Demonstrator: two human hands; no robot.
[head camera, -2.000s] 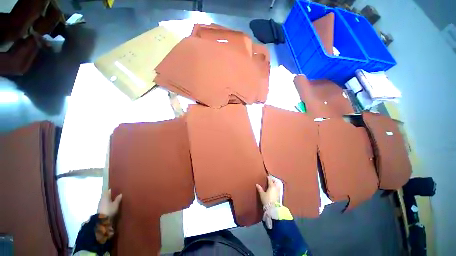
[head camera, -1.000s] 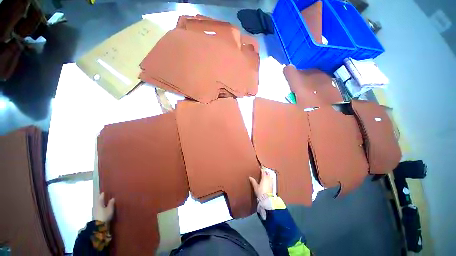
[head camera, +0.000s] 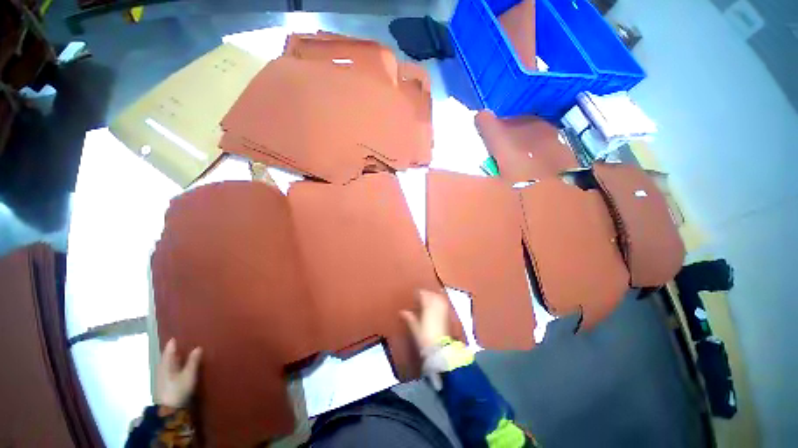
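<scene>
A rust-brown mat panel (head camera: 232, 262) with a notched lower corner lies at the near left, its top edge blurred and bulging, its right side over the neighbouring mat stack (head camera: 350, 254). My left hand (head camera: 178, 374) is at the panel's lower left edge, thumb on top, the other fingers partly hidden; it appears to hold the edge. My right hand (head camera: 427, 325), slightly blurred, is over the lower right part of the neighbouring stack, fingers apart; contact is unclear. More notched mat stacks (head camera: 479, 241) stand in a row to the right.
Wider mat pieces (head camera: 328, 109) lie at the far middle, beside a tan cardboard sheet (head camera: 171, 118). Blue bins (head camera: 534, 83), white papers (head camera: 617, 115) and a small mat piece (head camera: 529, 149) are at the far right. Another brown stack (head camera: 39, 341) is at the left edge.
The left panel's top edge has shifted up and its right side now overlaps the neighbouring stack. My right hand has moved off that stack's right edge, inward. The view has shifted slightly.
</scene>
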